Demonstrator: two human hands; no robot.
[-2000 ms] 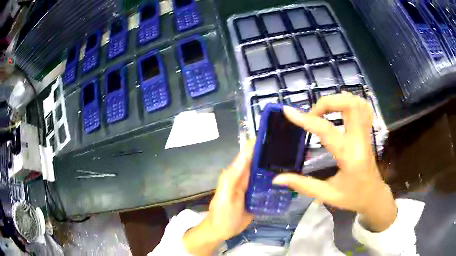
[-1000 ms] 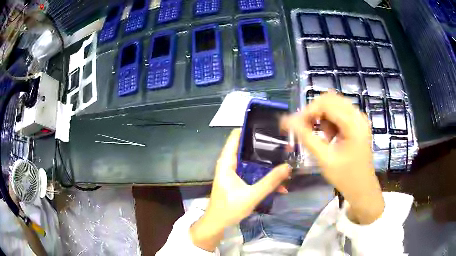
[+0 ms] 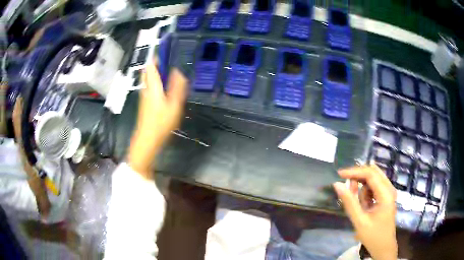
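My left hand [image 3: 158, 109], blurred, is at the left end of the clear phone tray [image 3: 259, 114]. It holds a blue phone [image 3: 163, 56], seen nearly edge-on, between thumb and fingers. Blue phones [image 3: 288, 86] lie in rows in the tray. My right hand [image 3: 370, 203] is over the bench's front edge, thumb and forefinger pinched on a small whitish piece [image 3: 347, 184]; its exact shape is unclear. A white wipe [image 3: 311, 142] lies flat between the tray and my right hand. The lens tray [image 3: 409, 134] with black-bordered rectangles is at the right.
Thin tweezers [image 3: 191, 137] and a darker slim pair [image 3: 233, 127] lie before the phone tray. A white sheet with windows [image 3: 141, 53], white power box [image 3: 104, 66] and round fan [image 3: 53, 134] are at left. A translucent bottle [image 3: 444, 57] stands upper right. Another person's arm [image 3: 35, 185] shows far left.
My left hand has carried the phone from in front of me to the phone tray's left end. My right hand has parted from the phone with the small piece. The view has shifted left.
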